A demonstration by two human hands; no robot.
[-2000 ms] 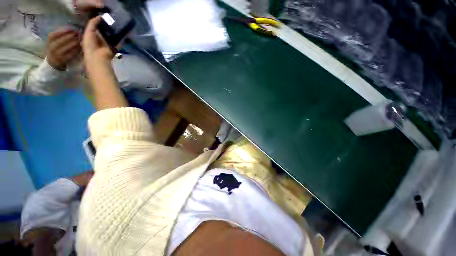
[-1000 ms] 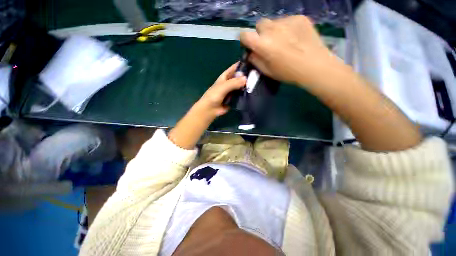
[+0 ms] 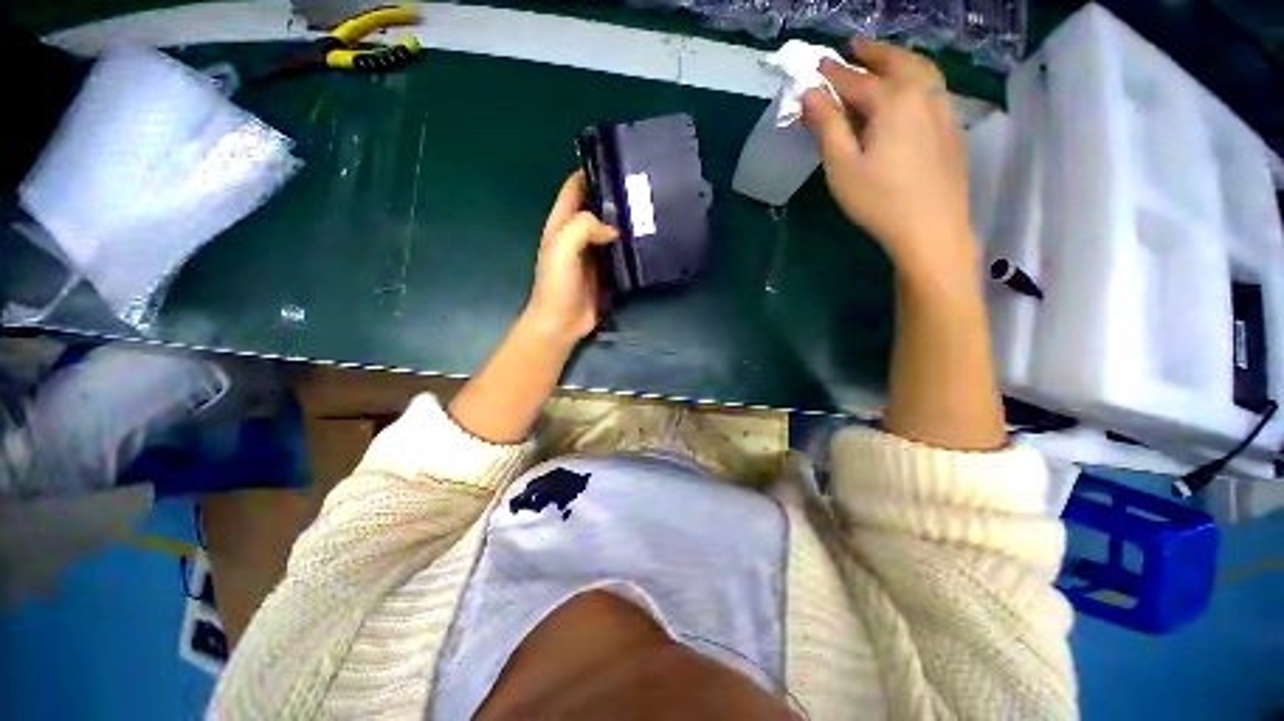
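Note:
My left hand (image 3: 566, 271) holds a black electronic unit (image 3: 673, 204) by its left side above the green mat, near the middle. A white barcode label (image 3: 641, 204) shows on the unit. My right hand (image 3: 890, 152) holds a crumpled white cloth (image 3: 798, 80) in its fingertips, to the right of the unit and apart from it. The cloth is over a translucent pale bottle (image 3: 775, 158) at the back of the bench. The top of the bottle is hidden by the cloth and hand.
Yellow-and-black cutters (image 3: 369, 42) lie at the back left, with bubble wrap bags (image 3: 148, 176) at left. A white foam tray (image 3: 1087, 282) with a black unit (image 3: 1248, 345) stands at right. A blue crate (image 3: 1143, 552) is below right. Bagged items (image 3: 901, 14) line the back.
My hands have moved apart. The right hand has moved off the unit to the bottle, and the cloth now shows in it. The left hand still holds the unit, its label now in clear view.

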